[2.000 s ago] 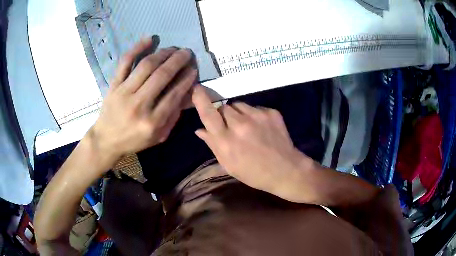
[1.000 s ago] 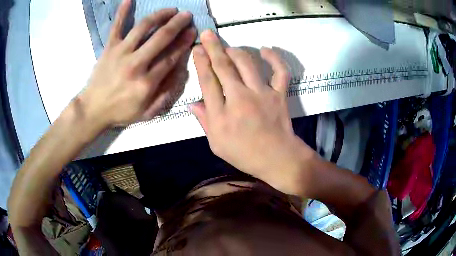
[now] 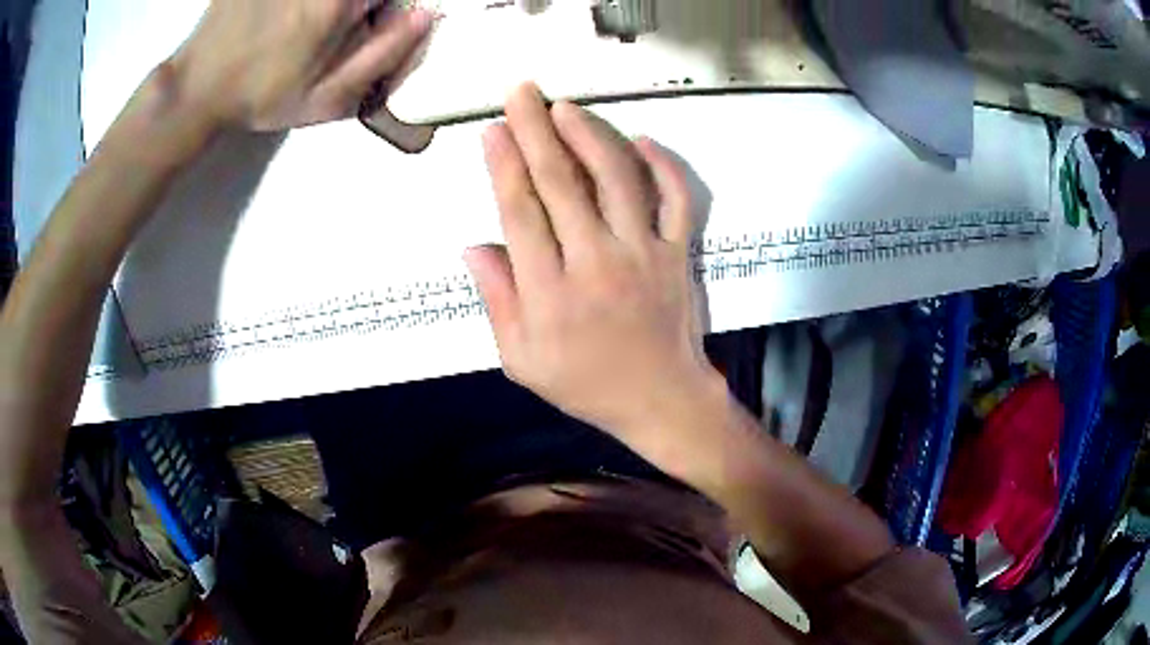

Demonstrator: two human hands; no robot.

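My left hand (image 3: 284, 57) is at the top left, cut off by the top edge, with its fingers bent near the edge of the machine bed. What is under or between its fingers is hidden. My right hand (image 3: 593, 252) lies palm down over the white table (image 3: 341, 239), fingers slightly spread and holding nothing visible, fingertips by the edge of the beige machine bed (image 3: 744, 57). A small brownish curved piece (image 3: 401, 130) shows below my left fingers. The grey panel is not visible.
A pointed grey flap (image 3: 902, 82) hangs over the machine bed at upper right. A printed scale (image 3: 870, 239) runs along the table front. A blue basket (image 3: 933, 416) with red cloth (image 3: 1013, 460) stands at right. Another blue basket (image 3: 164, 485) is at lower left.
The grey panel under my left hand has gone out of view at the top. My left hand has moved up and away from my right hand, which has come back over the table from its front edge.
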